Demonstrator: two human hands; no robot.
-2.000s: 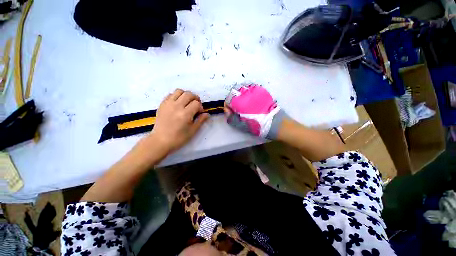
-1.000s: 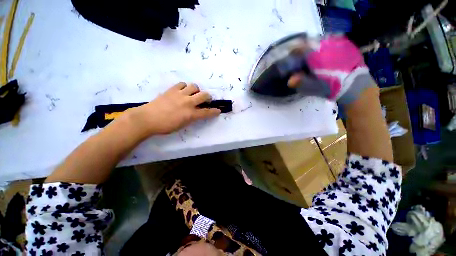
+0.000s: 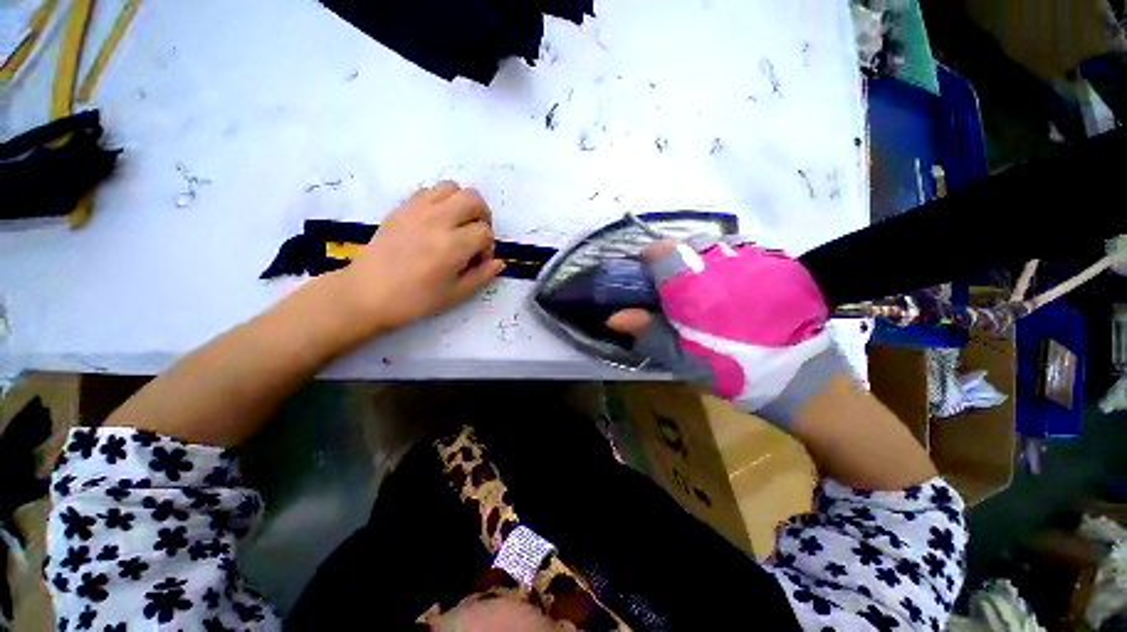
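A narrow black fabric strip [image 3: 524, 258] lies near the table's front edge, with a yellow template [image 3: 342, 251] showing inside it at the left. My bare left hand [image 3: 433, 253] rests on the strip with fingers bent, pressing or pinching it; the exact finger contact is hidden. My right hand [image 3: 732, 311], in a pink, white and grey fingerless glove, is closed around the steam iron [image 3: 602, 291]. The iron's tip points left at the strip's right part, which it partly covers.
A black fabric pile [image 3: 476, 37] lies beyond the work on the white table [image 3: 247, 148]. Black pieces [image 3: 56, 166] and yellow strips [image 3: 74, 56] are at the left. A patterned hose [image 3: 939, 314] and broad black band [image 3: 976, 222] run right. Cardboard boxes [image 3: 704, 463] stand below.
My right hand first took hold of the iron at the upper right, then brought it left and down onto the strip's right part. My left hand stays on the strip.
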